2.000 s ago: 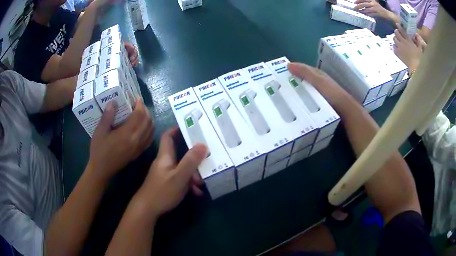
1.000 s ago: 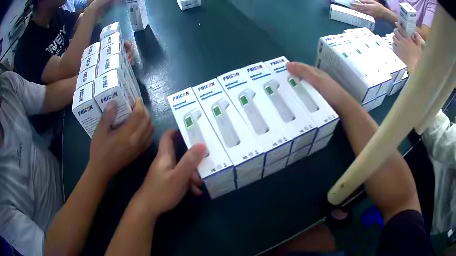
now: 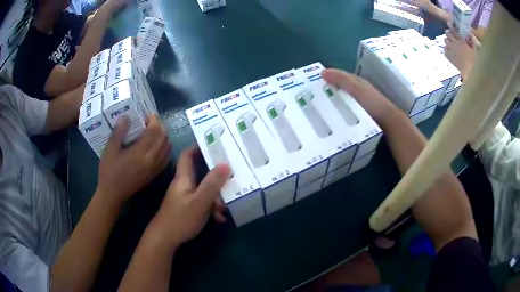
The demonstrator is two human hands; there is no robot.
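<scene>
A block of white cartons [image 3: 285,134] lies on the dark green table in front of me, picture faces up, in two layers. Five top cartons show a pale device with a green screen. My left hand [image 3: 194,197] grips the block's left end, thumb on the top face of the leftmost carton, fingers partly hidden at its side. My right hand [image 3: 353,91] rests at the far right corner of the block, fingertips on the rightmost carton; part of the hand is hidden behind the block. The cartons touch one another, with their near ends slightly stepped.
A neighbour's hand [image 3: 134,154] holds a similar carton stack [image 3: 120,102] at the left, beside a tilted carton [image 3: 149,43]. Another carton stack [image 3: 399,71] sits at the right. A cream post [image 3: 433,148] rises over my right forearm. Other people sit around the table [image 3: 256,34].
A carton now leans tilted behind the neighbour's stack at the left. The whole view has shifted slightly. My hands keep their hold on the block.
</scene>
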